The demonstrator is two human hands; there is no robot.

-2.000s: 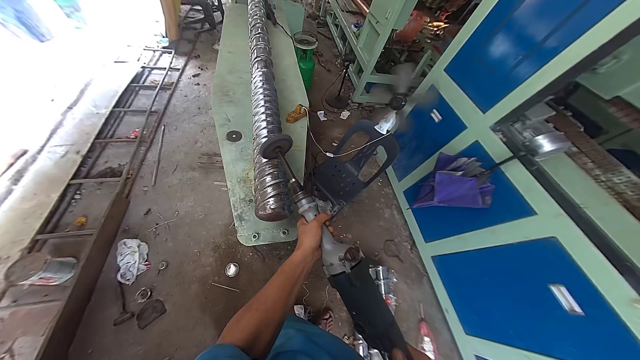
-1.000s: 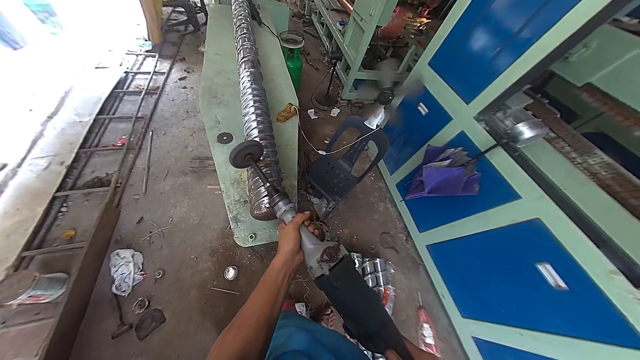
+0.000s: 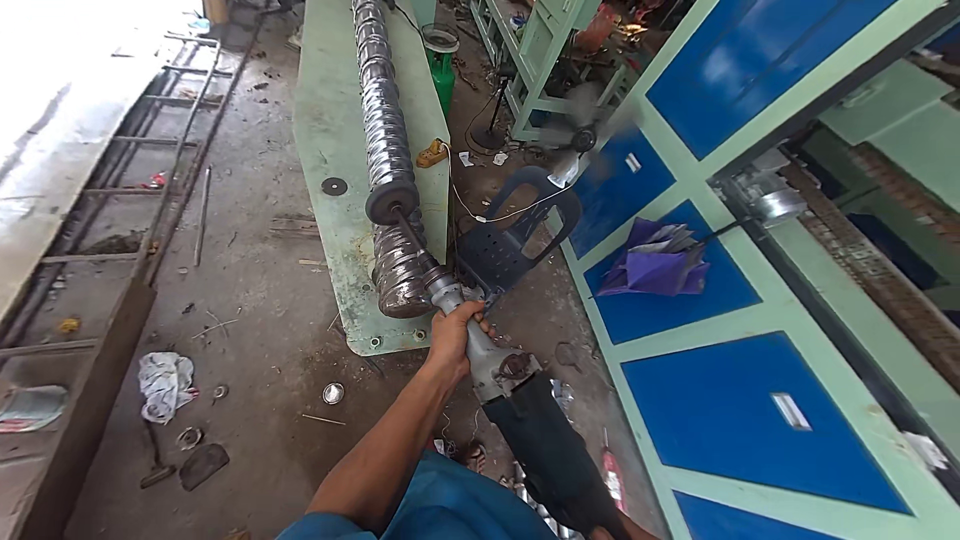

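A long-necked power grinder [image 3: 536, 427] runs up from the lower right, its round wheel [image 3: 392, 202] over a long metal screw shaft [image 3: 382, 112] and seeming to touch its ridges. My left hand [image 3: 455, 334] is wrapped around the grey metal neck of the grinder. At the bottom edge my right hand [image 3: 604, 533] shows only in part, at the rear end of the tool; its grip is mostly out of frame. The screw shaft lies lengthwise on a pale green metal table [image 3: 322, 135], its thick end near the table's near edge. A flat dark disc [image 3: 334, 186] lies left of it.
Right of the table stand a dark plastic chair [image 3: 517, 225] and a fan [image 3: 583, 139]. A yellow power socket [image 3: 431, 153] with a white cable lies on the table edge. Blue-panelled cabinets [image 3: 765, 405] line the right, a metal ladder-like frame [image 3: 154, 191] the left. A green gas cylinder [image 3: 442, 75] stands behind.
Between the frames the grinder's wheel has shifted off the shaft's left side and back over the shaft, now farther up from its thick end than at first. My left hand stays on the neck.
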